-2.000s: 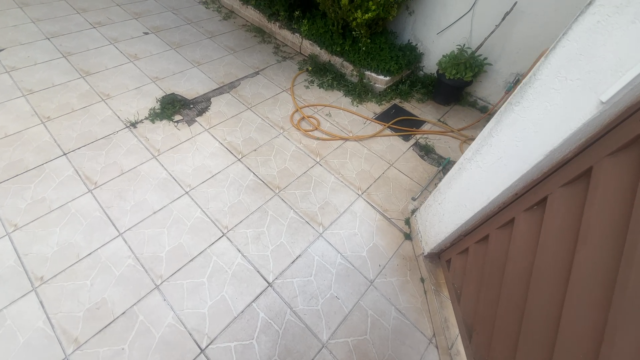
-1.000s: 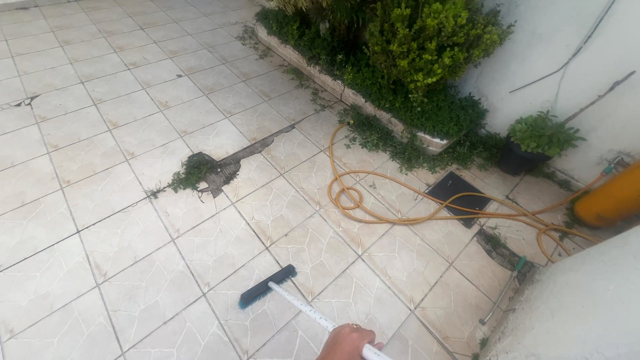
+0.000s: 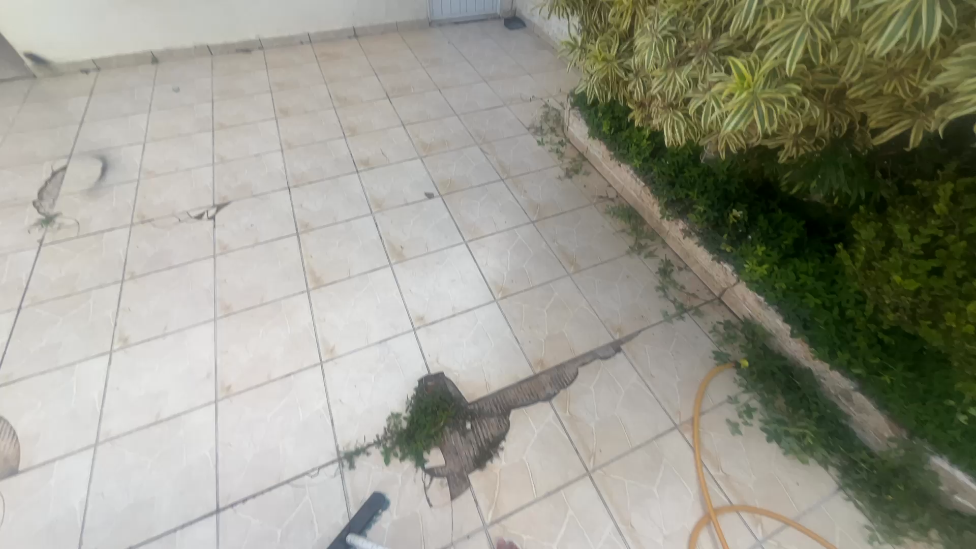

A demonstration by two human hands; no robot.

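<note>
A dark broom head (image 3: 362, 524) with blue-green bristles shows at the bottom edge, left of centre, on or just above the pale floor tiles. The start of its white handle (image 3: 364, 542) runs out of the frame toward the lower right. A small bit of skin, seemingly my left hand (image 3: 505, 544), shows at the bottom edge, right of the broom head; its grip is hidden. My right hand is not in view. Beyond the broom, green weeds (image 3: 427, 423) grow at a broken tile patch (image 3: 484, 435), where ridged dark mortar is exposed.
A yellow-orange hose (image 3: 701, 465) loops at the lower right. A raised planter border (image 3: 663, 210) with shrubs (image 3: 755, 91) and trailing plants runs along the right. More damaged tiles (image 3: 49, 191) lie at the left. A pale wall (image 3: 229, 23) stands behind.
The view has swung left and up toward the far wall. The hand seen on the white broom handle one second ago is now almost wholly out of frame.
</note>
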